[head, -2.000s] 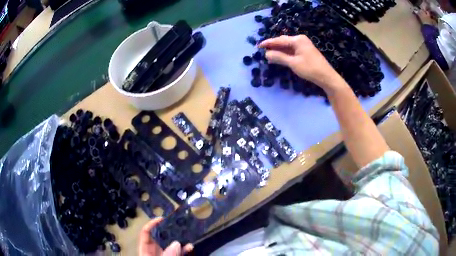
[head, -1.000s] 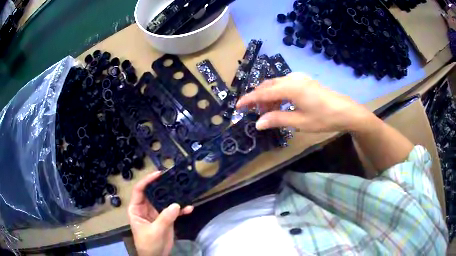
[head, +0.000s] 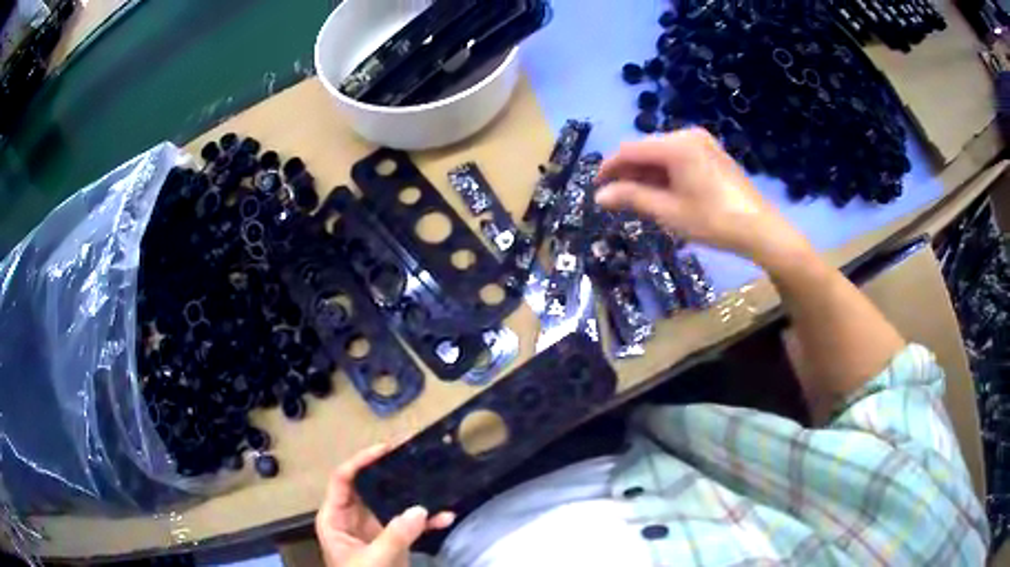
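Note:
My left hand [head: 371,515] holds the left end of a black front panel [head: 521,390], tilted over the bench's front edge. One large round hole shows open; the other holes look filled with black knobs. My right hand [head: 676,194] is raised over the circuit boards [head: 567,264], thumb and fingertips close together; whether something small is between them cannot be told. The boards lie fanned out mid-bench. More front panels [head: 434,227] with round holes lie left of them. Black knobs lie heaped at the left [head: 222,321] and at the right [head: 775,94].
A white bowl [head: 415,124] at the back holds black assembled panels. A clear plastic bag [head: 72,332] lies at the left. A blue sheet [head: 593,83] is under the right heap. A cardboard box [head: 903,305] stands at the right edge. The green conveyor [head: 177,66] runs behind.
My right hand went from the right knob heap to the held panel, then lifted off it towards the boards. My left hand keeps hold of the panel. The view has shifted.

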